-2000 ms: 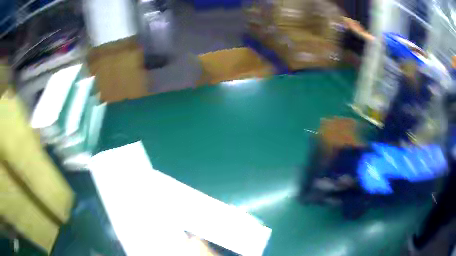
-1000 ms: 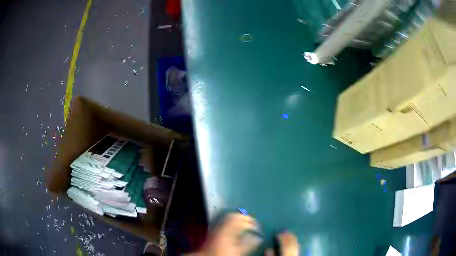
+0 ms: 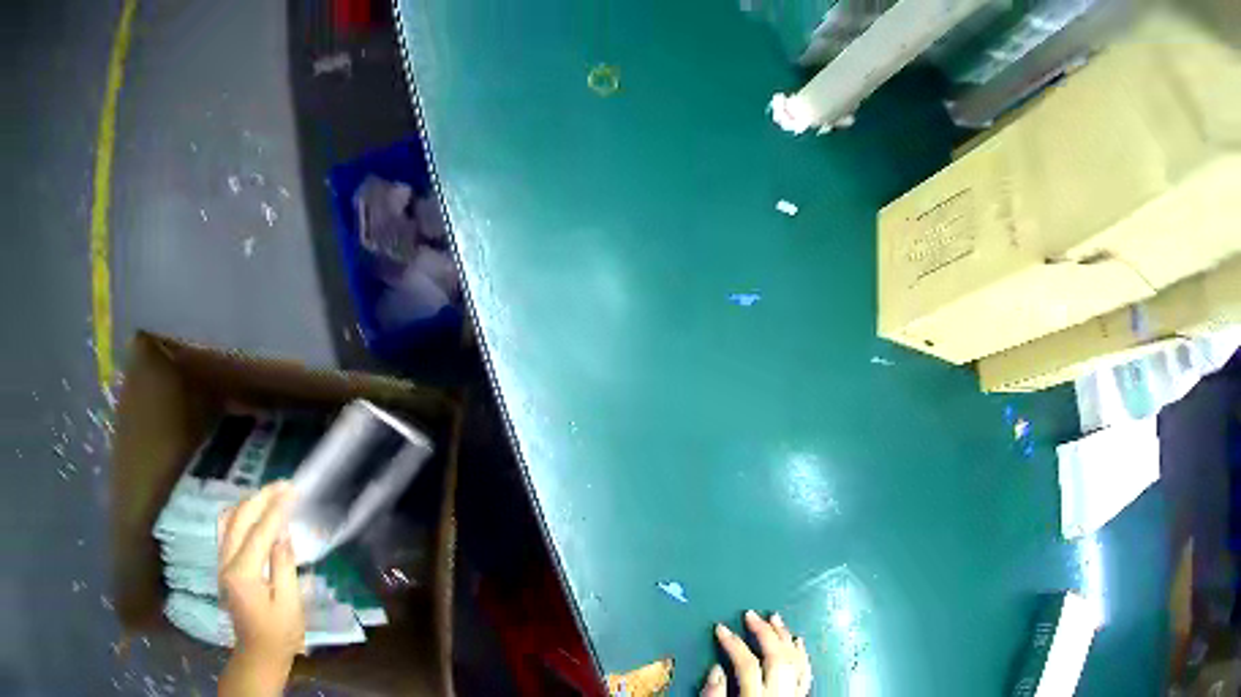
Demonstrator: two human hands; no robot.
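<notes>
My left hand (image 3: 261,572) grips a blurred white-and-grey box piece (image 3: 357,479) at its lower left end, over the open brown floor carton (image 3: 293,368). Green-and-white printed pieces (image 3: 197,545) lie in a loose stack inside this carton, partly hidden by my hand and the held piece. My right hand (image 3: 762,660) is at the bottom edge of the picture, over the green bench top (image 3: 653,341). Its fingers are apart and nothing shows in it; its lower part is cut off.
Tall yellow-tan cartons (image 3: 1007,245) lie at the right of the bench. A blue bin (image 3: 357,266) with whitish packets is below the bench edge. White box pieces (image 3: 1109,477) are at the right. An orange-brown scrap (image 3: 640,678) is at the bottom bench edge.
My left hand has come into clear view over the floor carton, with the white-and-grey piece in it. The view has shifted slightly, and my right hand shows apart at the bottom.
</notes>
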